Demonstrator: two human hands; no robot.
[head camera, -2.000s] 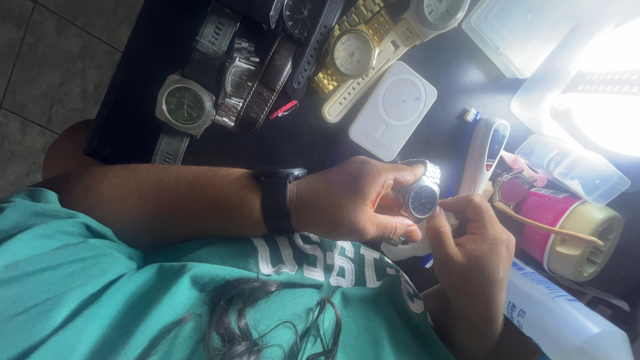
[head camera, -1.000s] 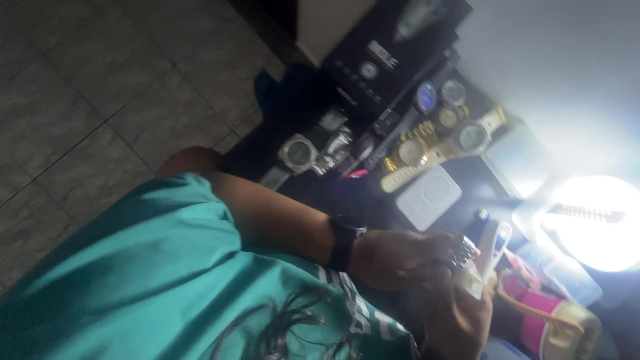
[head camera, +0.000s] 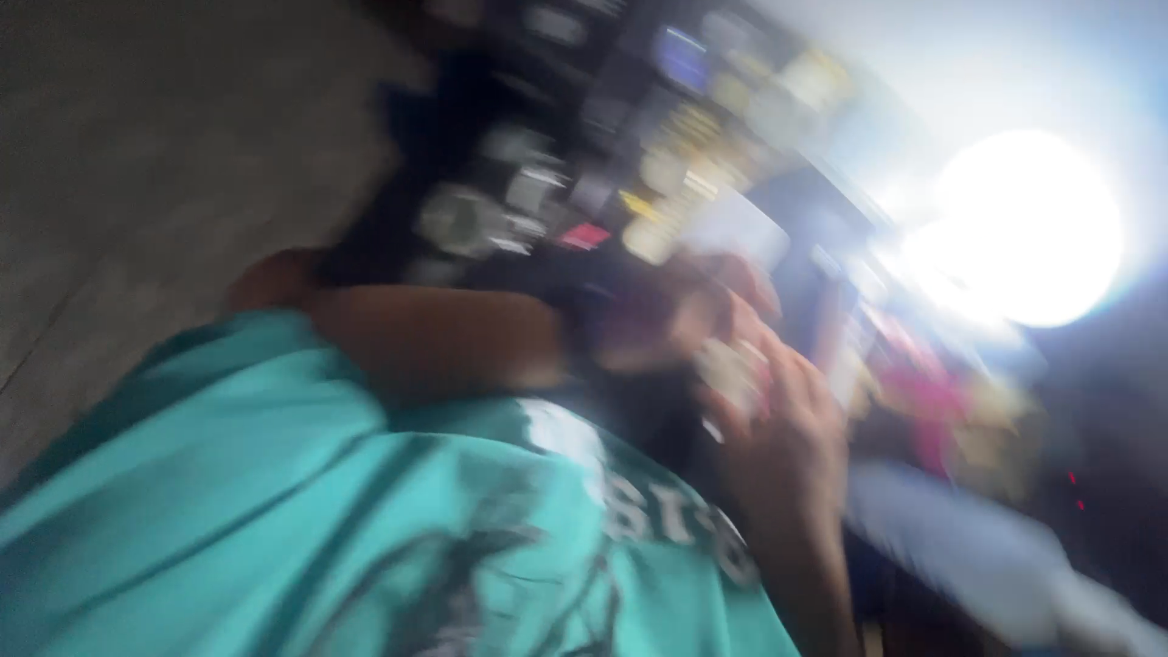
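The view is strongly blurred. My left hand (head camera: 698, 306) reaches in from the left, a dark band around its wrist, and meets my right hand (head camera: 789, 392) in the middle. A pale, shiny object (head camera: 733, 374), probably a wristwatch, lies at the palm side of my right hand; which hand grips it cannot be made out. Just beyond my left hand is a white rectangular device (head camera: 737, 224). A wristwatch with a dull round case (head camera: 459, 219) rests to the upper left, and gold-coloured watches (head camera: 671, 169) lie above my hands.
A small red item (head camera: 584, 236) lies among the watches. At the upper right a very bright lamp (head camera: 1027, 228) glares. A pink and cream container (head camera: 940, 401) stands right of my hands, with a pale bluish-white object (head camera: 967, 547) below it. Tiled floor (head camera: 164, 164) shows at the left.
Two seconds ago my hands held a silver wristwatch with a dark dial, its face visible; now my fingers overlap around a blurred pale object. The view has swung and blurred.
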